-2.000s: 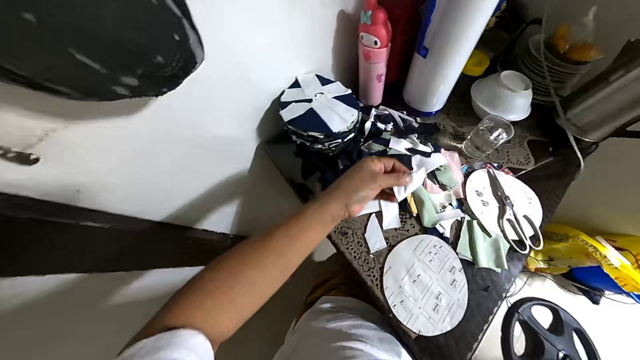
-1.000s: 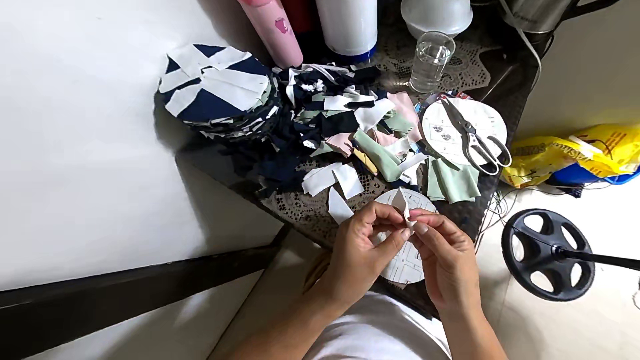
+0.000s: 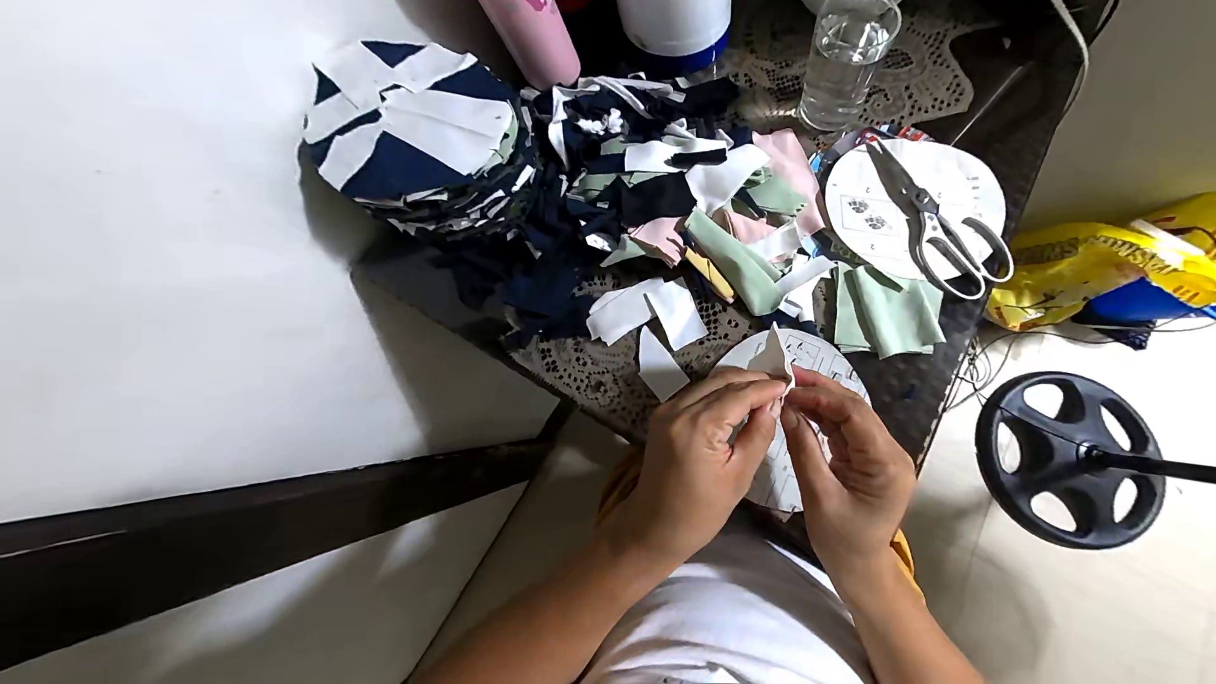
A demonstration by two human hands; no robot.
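My left hand (image 3: 698,456) and my right hand (image 3: 850,461) meet at the fingertips, both pinching a small white fabric scrap (image 3: 774,356) whose pointed end stands up. Beneath them lies a round paper-covered disc (image 3: 826,356) with printed marks, partly hidden by my hands. White fabric pieces (image 3: 622,312) and a pointed white piece (image 3: 659,366) rest on the lace cover just beyond my left hand. Farther off spreads a heap of navy, white, green and pink fabric scraps (image 3: 741,256). A folded green cloth (image 3: 888,309) lies beyond my right hand.
Scissors (image 3: 926,204) lie on another round printed disc (image 3: 855,233). A stack of fabric-covered discs (image 3: 418,123) stands at the left, against the wall. Behind are a glass of water (image 3: 845,62), a pink bottle (image 3: 537,38) and a white container (image 3: 674,28). A black wheel-shaped base (image 3: 1069,461) is on the floor.
Two seconds ago one hand was reaching at the scraps, holding a white piece, with the other out of view. By one second ago both hands were together over the disc, where they remain.
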